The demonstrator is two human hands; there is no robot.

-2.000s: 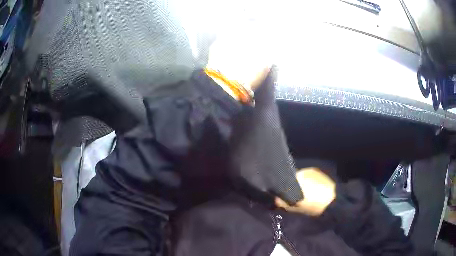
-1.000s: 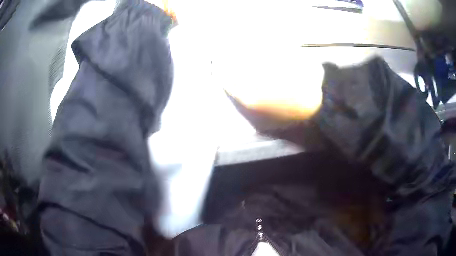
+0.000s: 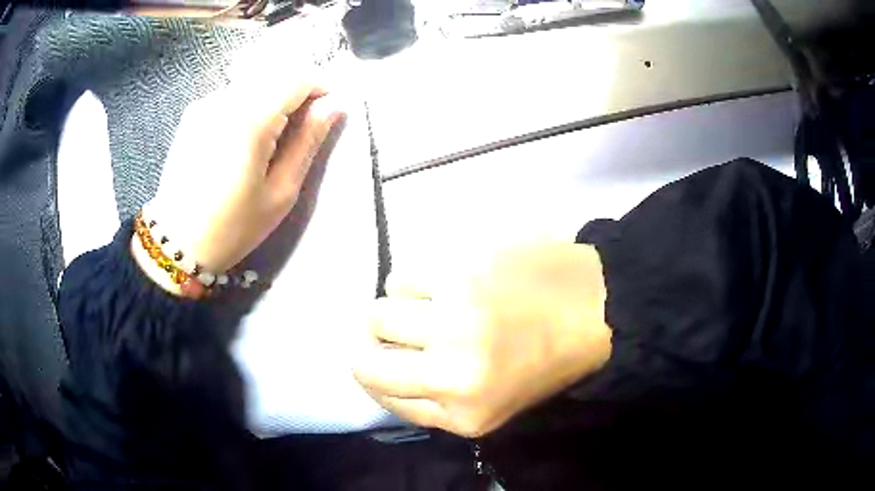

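A pale panel [image 3: 312,355], glaring white to light blue, lies under and between my hands, with a thin dark grey cloth edge [image 3: 378,201] along its right side. My left hand [image 3: 249,177], with beaded bracelets at the wrist, lies on the panel's upper left, fingers towards the black rounded attachment [image 3: 380,27]. My right hand [image 3: 480,336] has its fingers curled on the panel's lower right edge and grips it there. The needle area is washed out by glare.
Dark grey cloth [image 3: 134,58] spreads at the left. The white and beige table [image 3: 710,58] has a dark seam. Black looped scissors handles [image 3: 827,168] are at its right edge. A slim silver-blue tool [image 3: 576,13] lies at the back.
The dark grey piece held low two seconds ago is no longer seen there. My right hand has come up and left over the table onto the pale panel. My left hand has come into clear view.
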